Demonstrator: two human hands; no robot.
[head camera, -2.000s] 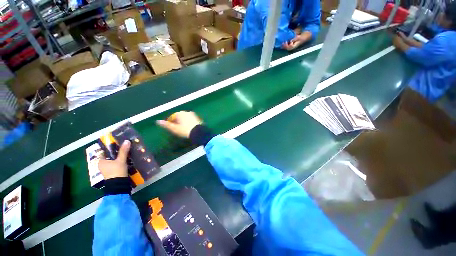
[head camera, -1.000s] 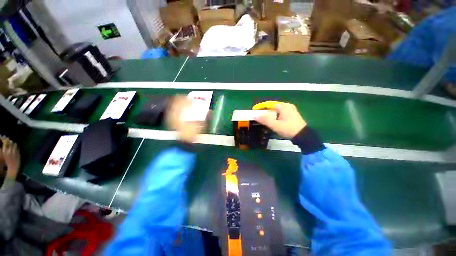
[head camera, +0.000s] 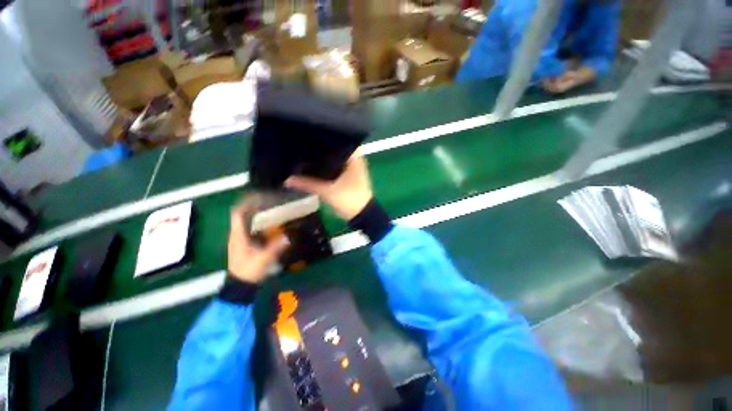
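My right hand (head camera: 343, 186) holds a black gift box (head camera: 305, 132), blurred and raised above the belt. My left hand (head camera: 255, 250) holds a printed box sleeve (head camera: 303, 234) just below it, with a white face on top and dark and orange print on its side. The box and the sleeve are apart or barely overlapping; blur hides which. A stack of flat sleeves (head camera: 333, 349) with a watch strip and orange tabs lies at the near edge in front of me.
Sleeved boxes (head camera: 164, 238) and a black box (head camera: 94, 261) stand on the green belt (head camera: 417, 175) at left. More dark boxes (head camera: 52, 361) lie on the near ledge. Fanned cards (head camera: 622, 221) lie on the right ledge. Grey posts rise at right; a blue-smocked person (head camera: 538, 40) is behind.
The right hand has moved off the sleeve and now holds a raised black box. The left hand has left the white-topped box and now holds the sleeve. The view has swung right.
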